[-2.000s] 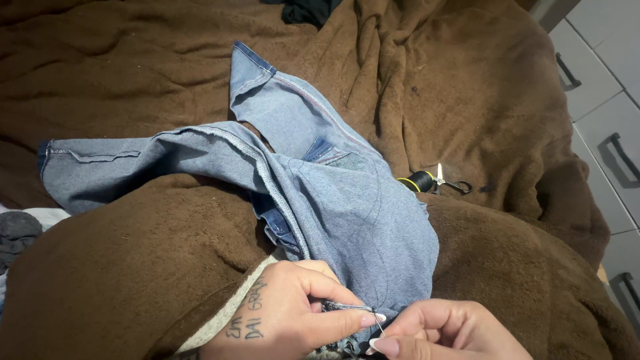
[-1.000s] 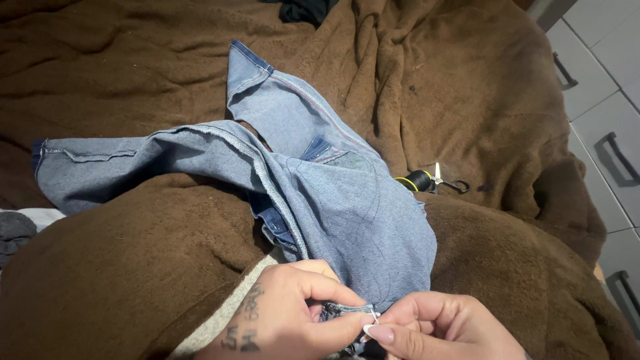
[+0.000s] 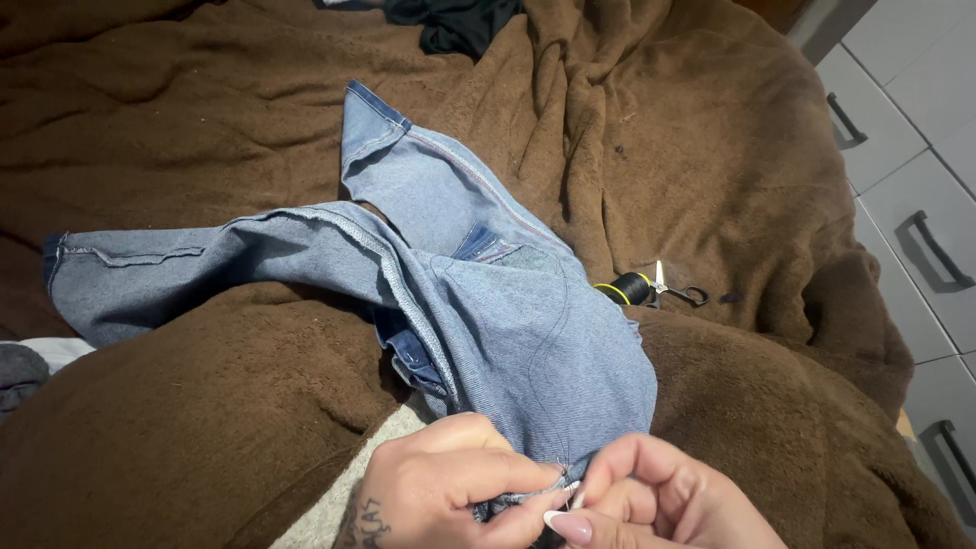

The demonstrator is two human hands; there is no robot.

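An inside-out pair of denim jeans (image 3: 526, 335) lies across the lap, both legs stretched away over a brown blanket. My left hand (image 3: 457, 480) pinches the denim edge between thumb and fingers at the bottom of the view. Close against it, my right hand (image 3: 648, 496) has its thumb and fingertips at the same edge. A thin needle-like glint shows between the fingertips, but its full shape is hidden. Dark thread (image 3: 537, 366) runs in a loose loop over the denim from that edge.
A spool of black thread (image 3: 630, 290) with yellow rims and small scissors (image 3: 675, 290) lie right of the jeans on the brown blanket (image 3: 709, 152). Dark cloth (image 3: 465, 23) is at the top, grey cloth (image 3: 21, 377) at the left, and drawers with dark handles (image 3: 915, 229) stand at the right.
My right hand's fingers have shifted at the denim edge and are bent differently. The left hand keeps its pinch. The jeans lie much as before.
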